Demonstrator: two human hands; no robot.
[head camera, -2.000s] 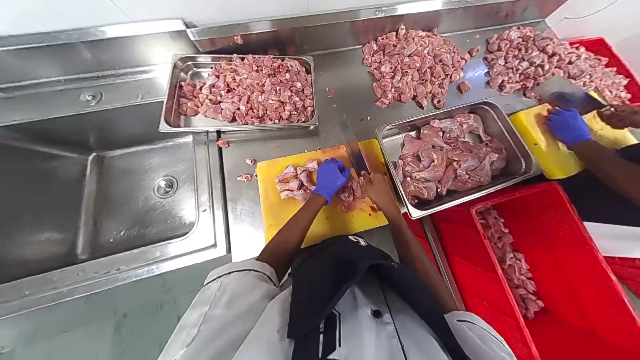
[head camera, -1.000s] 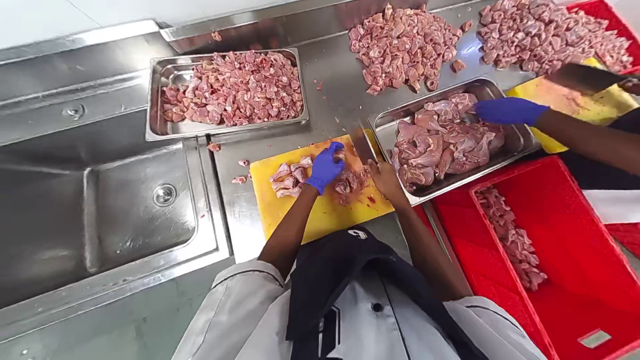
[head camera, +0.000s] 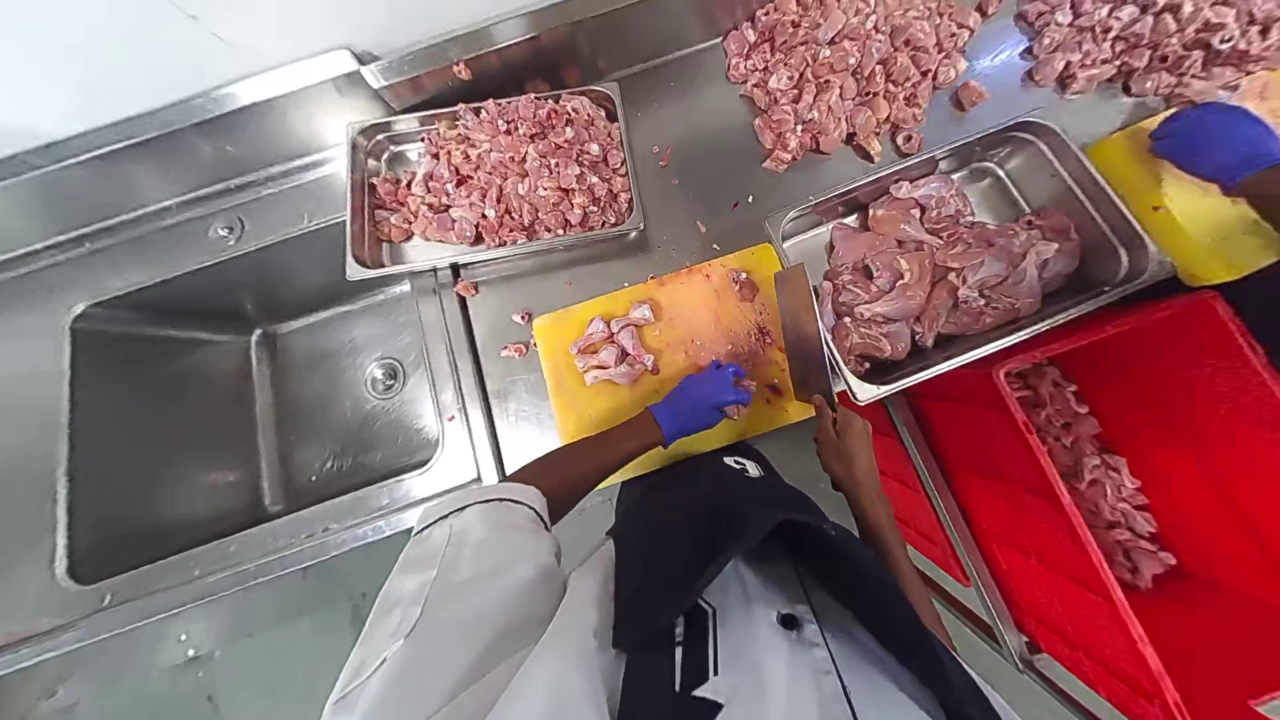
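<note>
My left hand (head camera: 700, 402), in a blue glove, is closed around small pieces of raw meat near the front edge of the yellow cutting board (head camera: 580, 400). My right hand (head camera: 846, 445), bare, grips the handle of a cleaver (head camera: 802, 330). Its broad blade points away from me over the board's right edge, beside the steel pan (head camera: 1095, 190) of raw chicken leg pieces (head camera: 930, 270). A small group of raw chicken pieces (head camera: 615, 345) lies on the left part of the board, and red scraps dot its right part.
A steel tray (head camera: 360, 245) of chopped meat stands behind the sink (head camera: 180, 430). Piles of cut meat (head camera: 850, 70) lie on the steel counter at the back. Red crates (head camera: 1200, 450) stand at lower right, one with meat inside. A co-worker's blue-gloved hand (head camera: 1215, 143) rests over another yellow board.
My left hand has moved toward me, to the board's front edge. The cut meat beside the blade is no longer there. The co-worker's gloved hand has moved from the pan back to the other board.
</note>
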